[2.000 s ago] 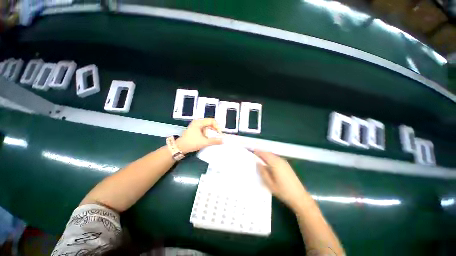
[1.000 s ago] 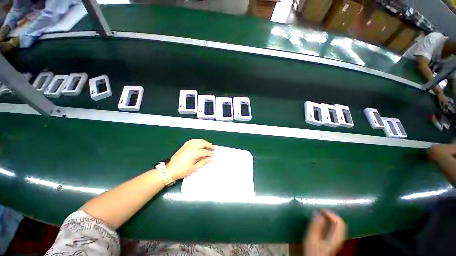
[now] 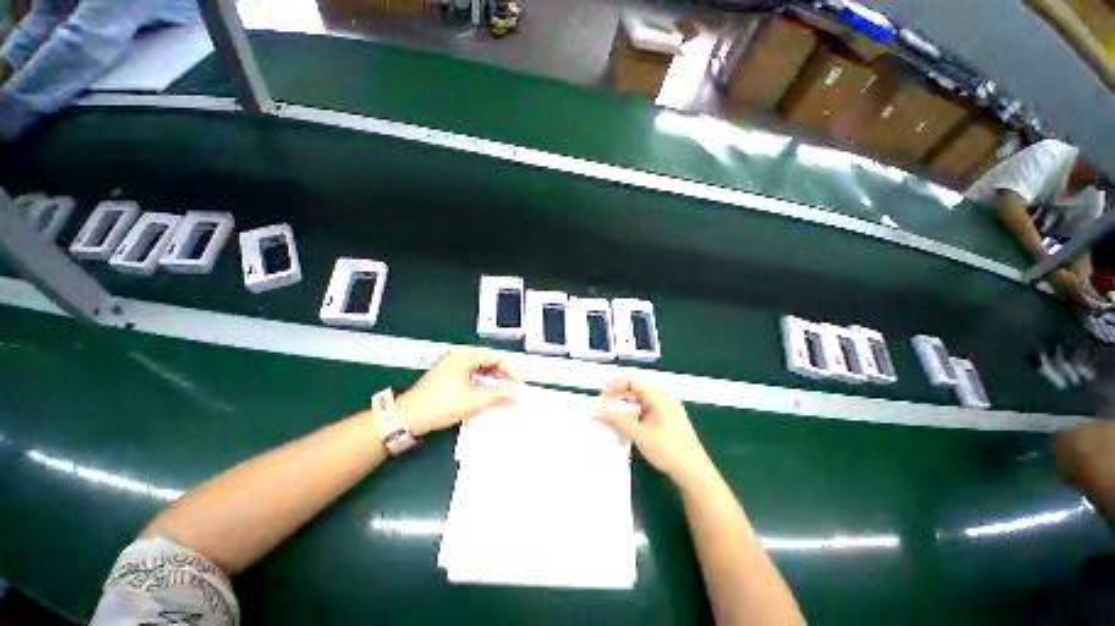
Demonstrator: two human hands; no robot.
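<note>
A stack of white label sheets (image 3: 538, 514) lies on the glossy green bench in front of me. No print can be made out on it. My left hand (image 3: 465, 389) grips the top left edge of a white sheet (image 3: 550, 422) over the stack. My right hand (image 3: 638, 419) has its fingertips at that sheet's top right corner. Beyond my hands, four white window boxes (image 3: 547, 323) stand in a touching row on the dark green conveyor belt (image 3: 709, 287).
A pale guide rail (image 3: 281, 339) runs between bench and belt. More white boxes (image 3: 355, 291) are at the left and right. Grey posts (image 3: 232, 55) stand at the left. People's arms show at the upper left, upper right (image 3: 1039, 226) and right edge. Cardboard boxes (image 3: 831, 92) are behind.
My right hand has come up from the lower right to the sheet's top edge. My left hand stays at the top left. The view has shifted, and the printed marks seen earlier no longer show.
</note>
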